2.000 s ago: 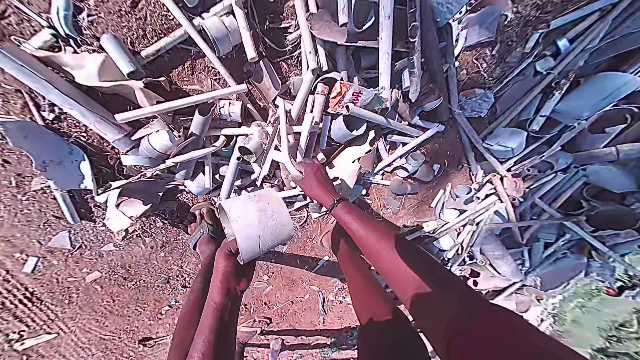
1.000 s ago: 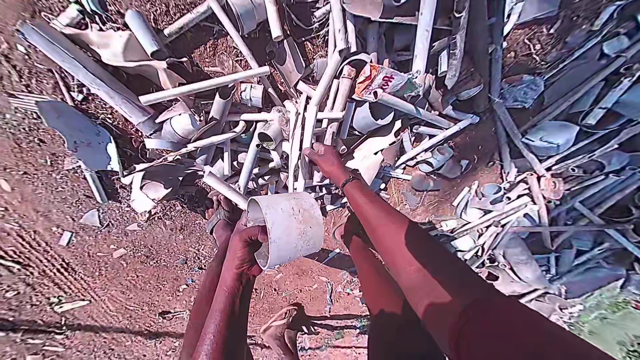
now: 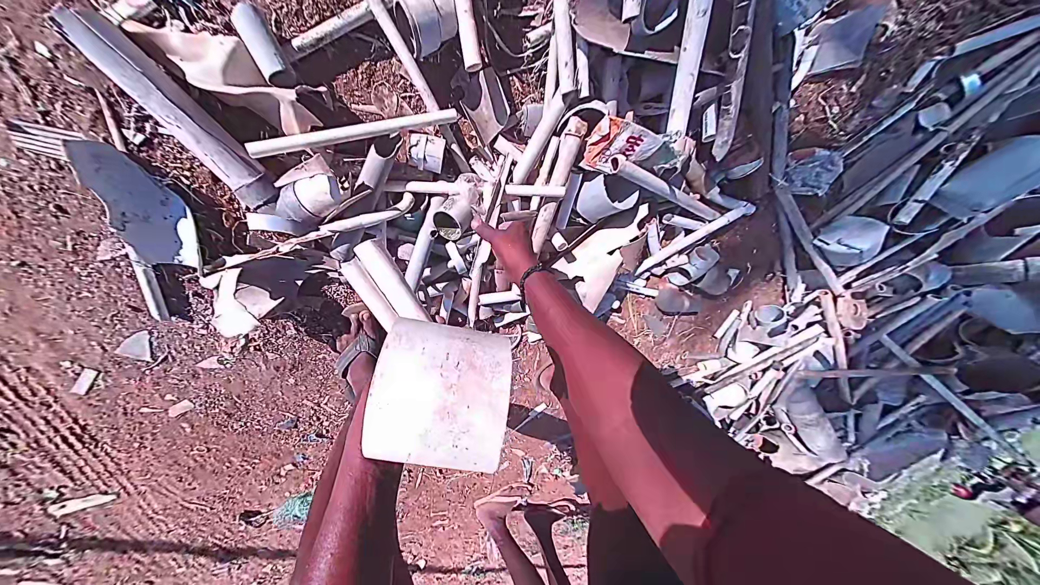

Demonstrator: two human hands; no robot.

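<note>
A wide white pipe section point(image 3: 439, 394), seen from its side, is held up by my left hand, which is hidden behind it; my left forearm point(image 3: 345, 504) rises to it from below. Two narrower white pipes point(image 3: 390, 280) stick out past its upper end. My right hand point(image 3: 510, 244), with a dark band at the wrist, reaches into the pile of pipe offcuts. Its index finger points toward a short grey pipe piece point(image 3: 452, 218) and lies close to a thin strip point(image 3: 482, 272); no pipe shows in its grasp.
Long pipe point(image 3: 162, 106) and a bent sheet piece point(image 3: 138, 199) lie at left. A printed orange-and-white wrapper point(image 3: 621, 145) sits in the pile. More pipes and shards point(image 3: 918, 366) cover the right side. A sandalled foot point(image 3: 357, 345) stands by the pile.
My right hand has let go of the long pipe it touched a second ago. Two narrow pipes now show at the wide section, where one showed before. The wide section's open end has turned out of sight.
</note>
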